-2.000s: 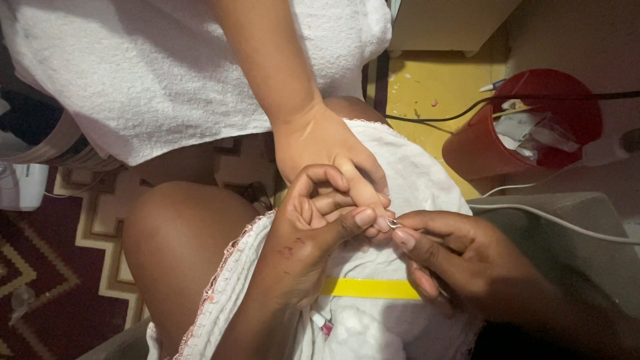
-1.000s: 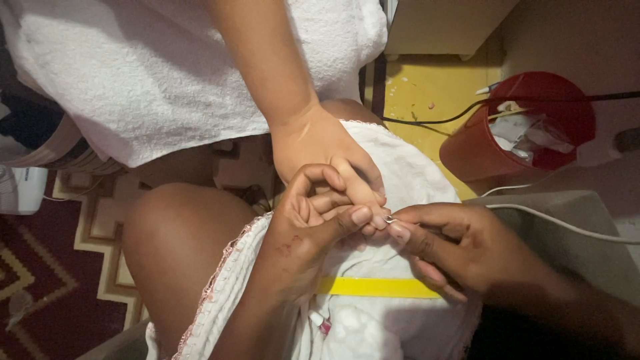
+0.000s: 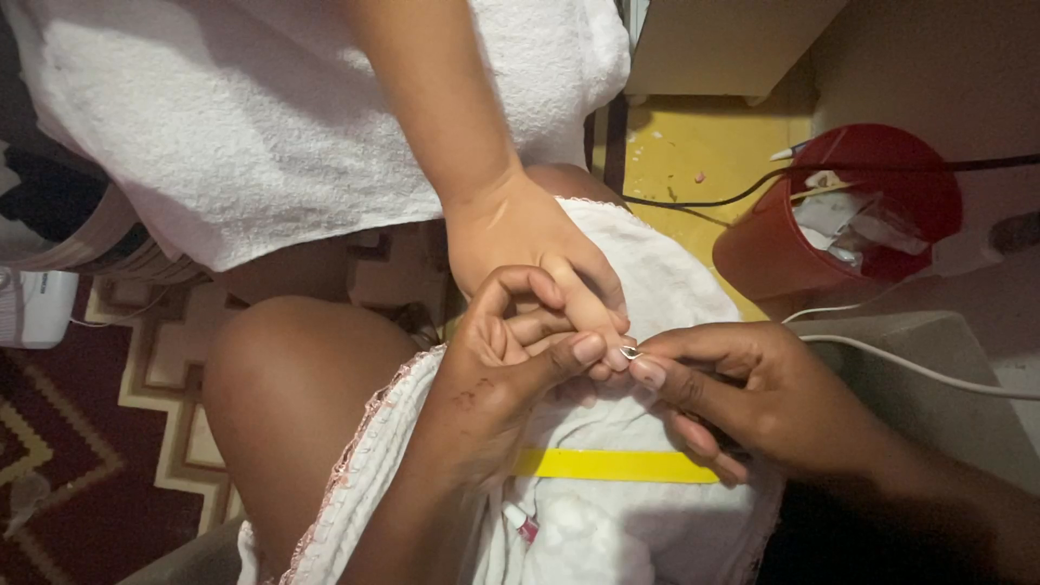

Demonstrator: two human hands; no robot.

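Another person's hand [image 3: 520,236] reaches down from the top, over the white cloth with a pink crocheted edge [image 3: 650,236] on my lap. My left hand [image 3: 512,357] grips one of its fingers near the tip, between thumb and fingers. Between the thumb and index finger of my right hand [image 3: 723,382] is a small metal tool [image 3: 630,352], touching that fingertip at the nail; most of it is hidden, so its kind is unclear. Below the hands, a flat yellow strip [image 3: 609,465] lies across the cloth, near cotton wool [image 3: 577,536] and a small white and pink item [image 3: 520,520].
A red bin [image 3: 747,244] with waste stands at right on the yellow floor [image 3: 674,154]. A black cable [image 3: 731,197] crosses it, and a white cable [image 3: 902,370] runs below. A white towel [image 3: 244,138] covers the other person's lap. A patterned rug [image 3: 122,390] lies at left.
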